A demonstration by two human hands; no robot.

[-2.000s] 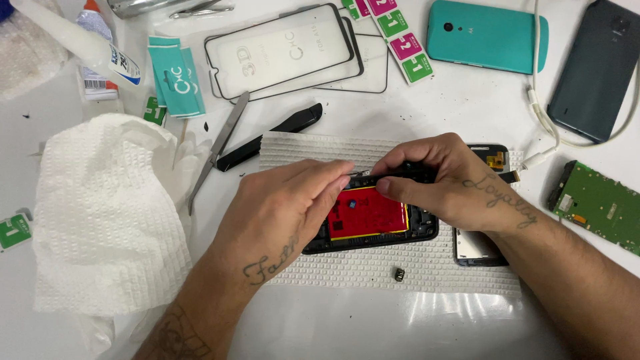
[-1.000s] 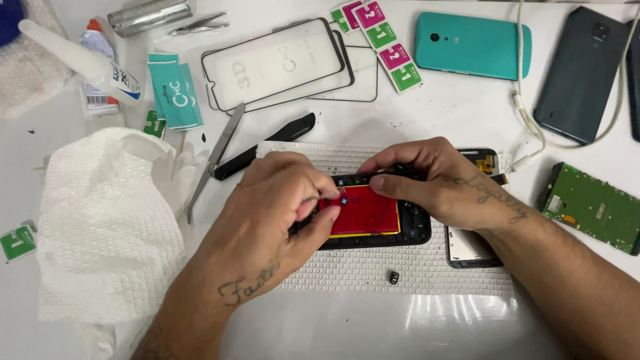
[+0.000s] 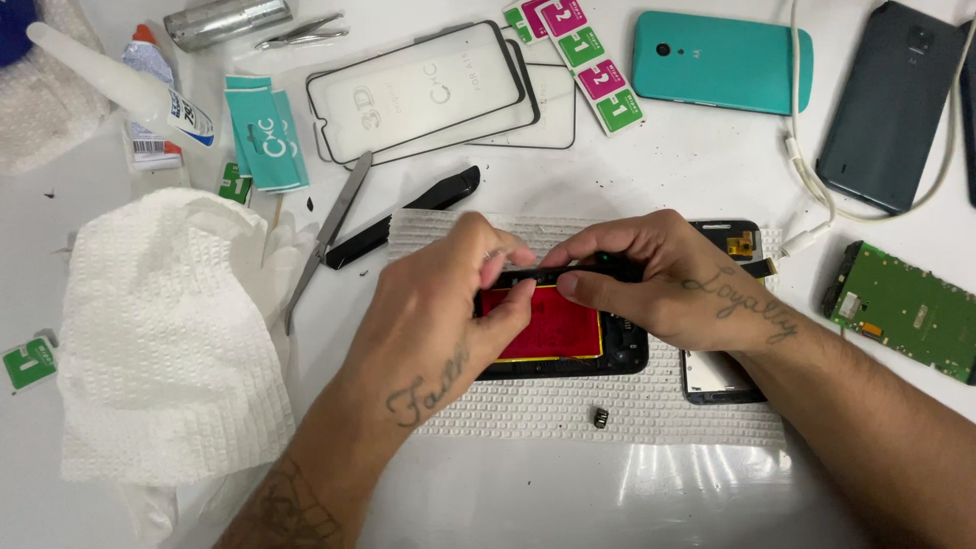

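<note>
An opened black phone frame [image 3: 629, 347] with a red, yellow-edged battery [image 3: 560, 328] lies on a white textured paper towel [image 3: 518, 419]. My right hand [image 3: 648, 282] grips its upper edge between thumb and fingers. My left hand [image 3: 450, 305] is at the frame's left part, thumb over the battery's corner and fingers curled above; whether something small is between them cannot be told. A small black metal part [image 3: 601, 418] sits on the towel below. A second phone's display assembly [image 3: 720, 377] with a flex cable lies partly under my right wrist.
Metal tweezers [image 3: 328, 229] and a black-handled tool [image 3: 366, 240] lie left of the towel. Crumpled white paper [image 3: 168, 343] is at left. Behind are screen protectors [image 3: 419, 91], glue bottles [image 3: 164, 110], a teal phone [image 3: 717, 65], a dark phone [image 3: 892, 107], a white cable [image 3: 797, 145] and a green circuit board [image 3: 915, 313].
My left hand has drawn back from over the battery to the frame's upper left edge, with its fingers lifted. My right hand stays on the upper edge.
</note>
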